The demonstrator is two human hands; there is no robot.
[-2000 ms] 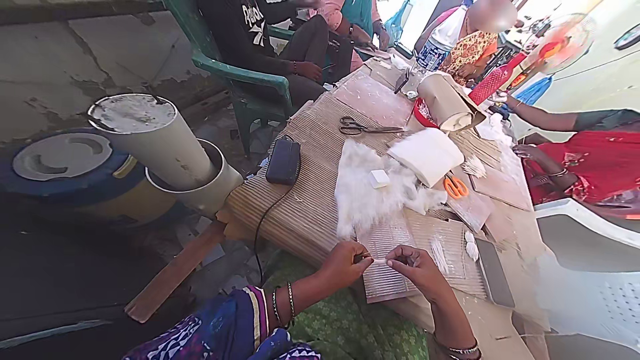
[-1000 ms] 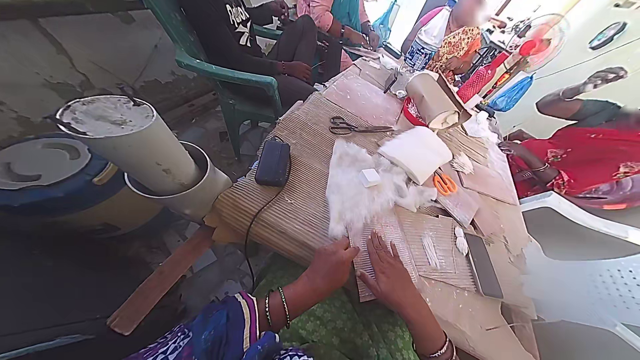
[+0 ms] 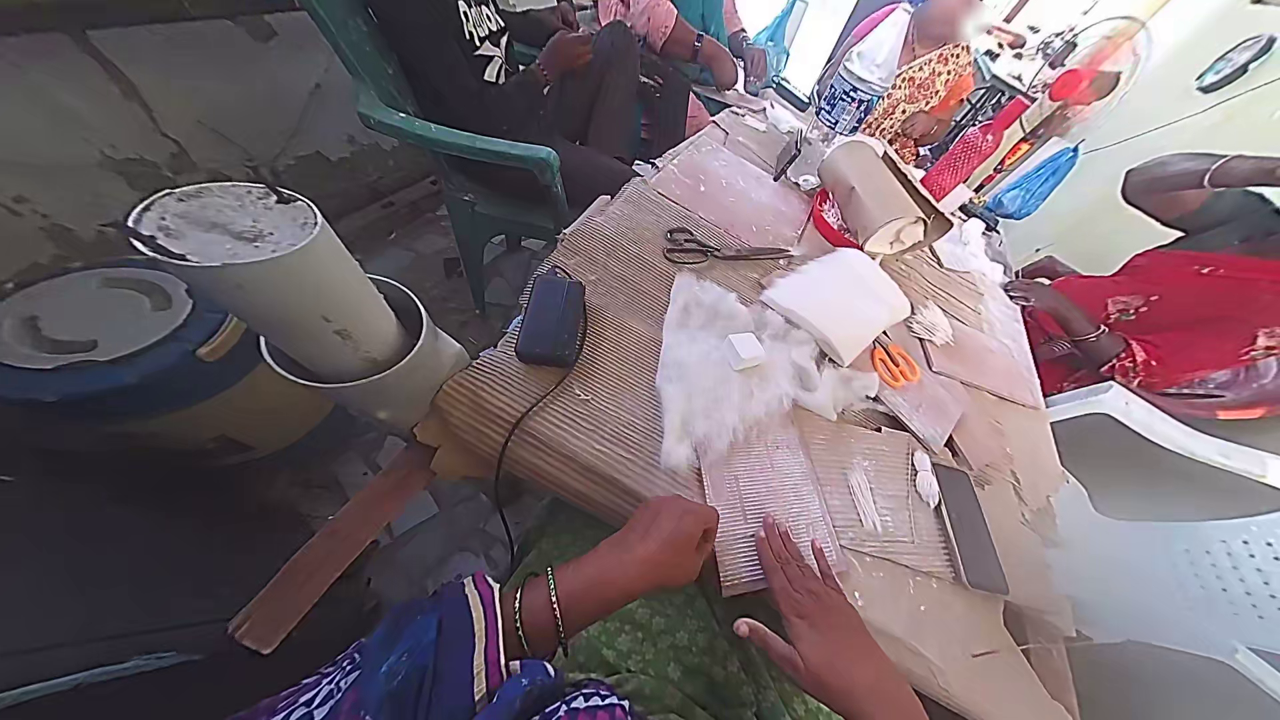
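Note:
My right hand (image 3: 805, 610) lies flat, palm down and fingers apart, on a ridged cardboard piece (image 3: 765, 500) at the table's near edge. Beside that piece's left edge my left hand (image 3: 665, 540) is curled; whether it holds anything is hidden. Beyond them a sheet of white cotton wool (image 3: 700, 370) bears a small white block (image 3: 744, 350). A folded white cotton pad (image 3: 840, 300) touches it. To the right, thin white cotton wicks (image 3: 863, 497) rest on another cardboard piece, near small white bundles (image 3: 926, 480) and a dark phone-like slab (image 3: 972, 530).
Dark scissors (image 3: 725, 250), orange-handled scissors (image 3: 893, 365) and a black case (image 3: 551, 318) with a cord lie on the cardboard-covered table. Farther back are a cardboard roll (image 3: 870, 195) and a plastic bottle (image 3: 848, 100). Several people sit around; a white chair (image 3: 1120, 410) stands at right.
Two seconds ago both hands held a small thin white thing between their fingertips. Then the right hand came down flat on the ridged cardboard, where it remains. The left hand is now curled beside it.

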